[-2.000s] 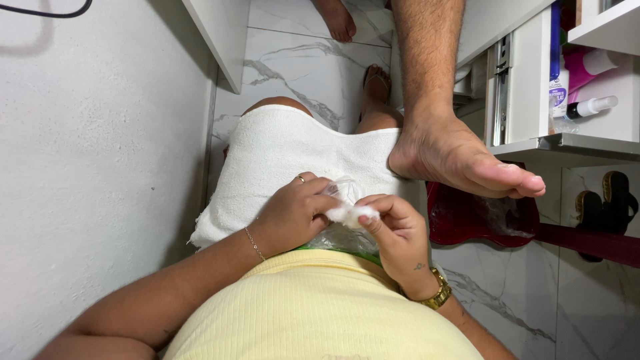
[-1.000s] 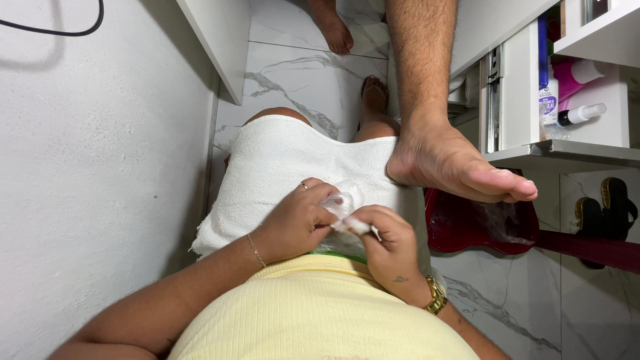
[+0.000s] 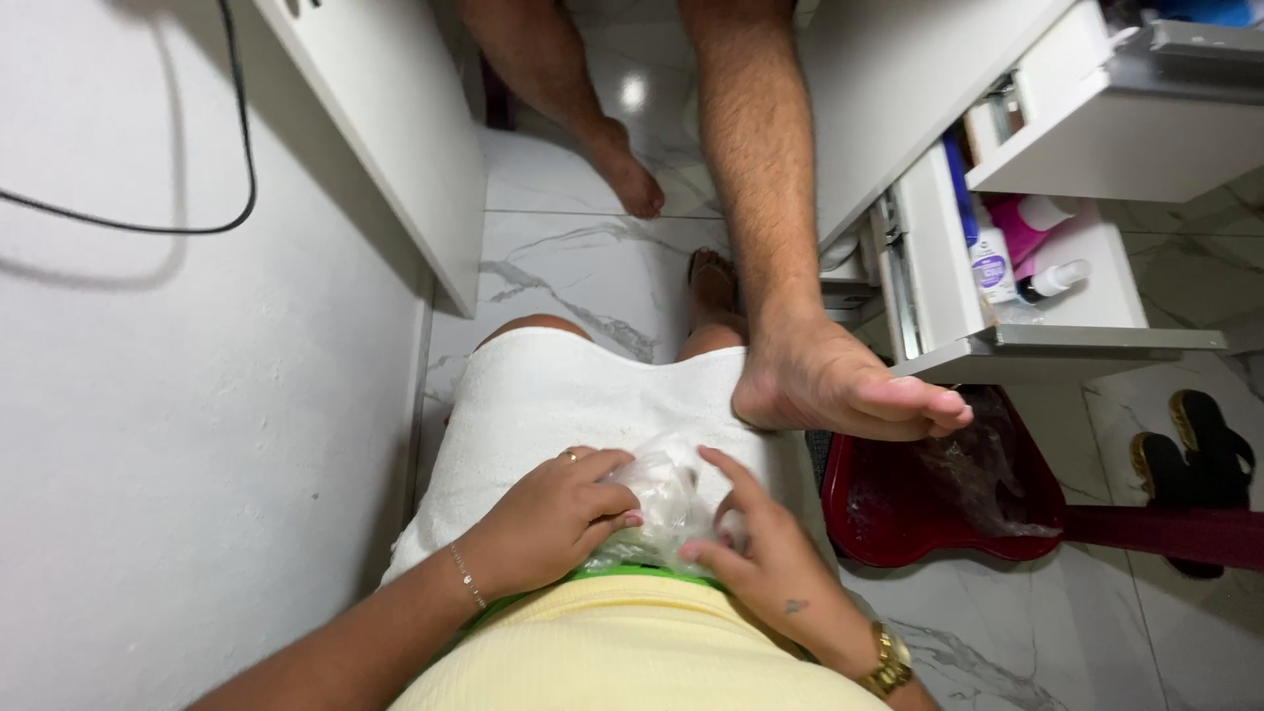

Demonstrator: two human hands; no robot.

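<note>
A clear plastic bag (image 3: 657,494) with white stuff in it lies on my lap, over a white towel (image 3: 592,395). My left hand (image 3: 563,509) grips the bag's left side between thumb and fingers. At the bag's right edge is my right hand (image 3: 765,543), blurred, its thumb and index finger apart; a small whitish thing sits in its palm, too blurred to name. Another person's bare foot (image 3: 839,380) rests with its heel on the towel's right edge, just beyond my right hand.
Open white drawers (image 3: 1086,341) holding bottles (image 3: 990,262) stand at the right. Below them are a dark red stool or tray (image 3: 889,504) with clear plastic on it and black sandals (image 3: 1195,454). A white panel (image 3: 395,128) and a wall flank the left. The person's other foot (image 3: 632,178) is on the tiles.
Earlier both hands pinched white, cotton-like material together above my lap. Now they are apart, with my left hand on the bag and my right hand's fingers spread beside it.
</note>
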